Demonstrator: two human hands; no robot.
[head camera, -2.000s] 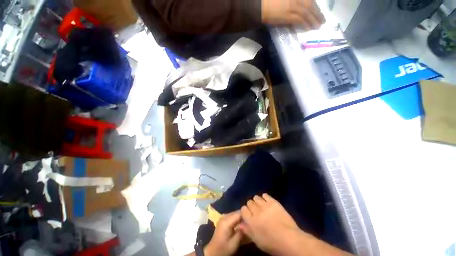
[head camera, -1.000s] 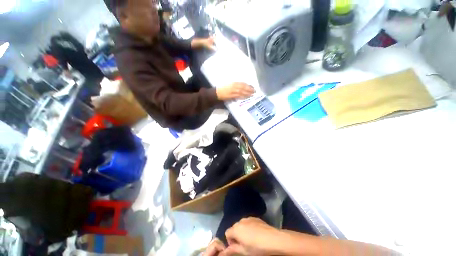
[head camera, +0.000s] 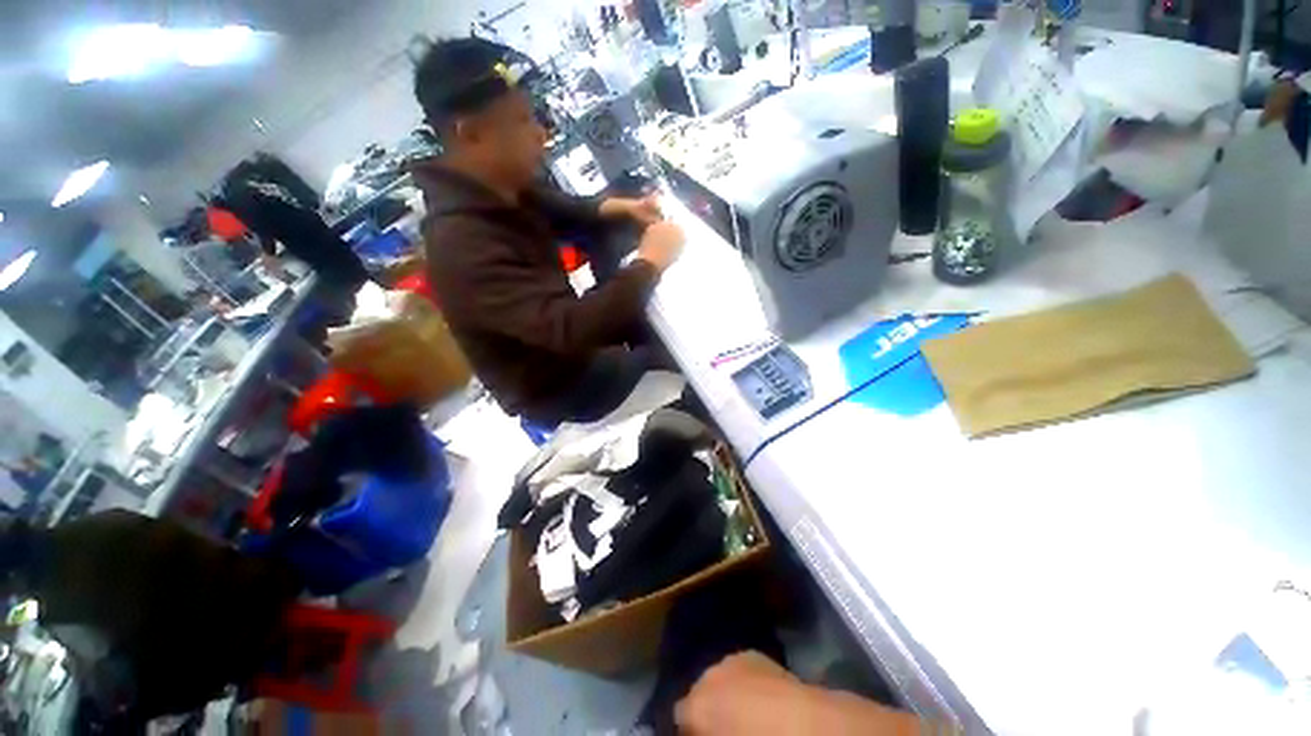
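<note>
My right hand (head camera: 745, 696) is at the bottom edge, partly cut off, with its forearm running to the lower right. Its fingers are hidden, so I cannot tell what it holds. My left hand is out of the picture. A flat folded khaki piece (head camera: 1088, 358) lies on the white sewing table (head camera: 1035, 546) to the right. An open carton (head camera: 611, 640) with black and white cut pieces stands beside my knees, left of the table.
A person in a brown hooded top (head camera: 525, 295) sits at the table beyond the carton. A grey-white machine housing (head camera: 827, 216), a bottle with a lime-green cap (head camera: 972, 201) and blue lettering stand at the back. A blue basket (head camera: 381, 525) and red stool (head camera: 328, 650) are left.
The view has tilted up, so the hands sit lower in the picture. My left hand has left the picture, and the yellow-tan strip seen earlier no longer shows. The other person's hands have come together.
</note>
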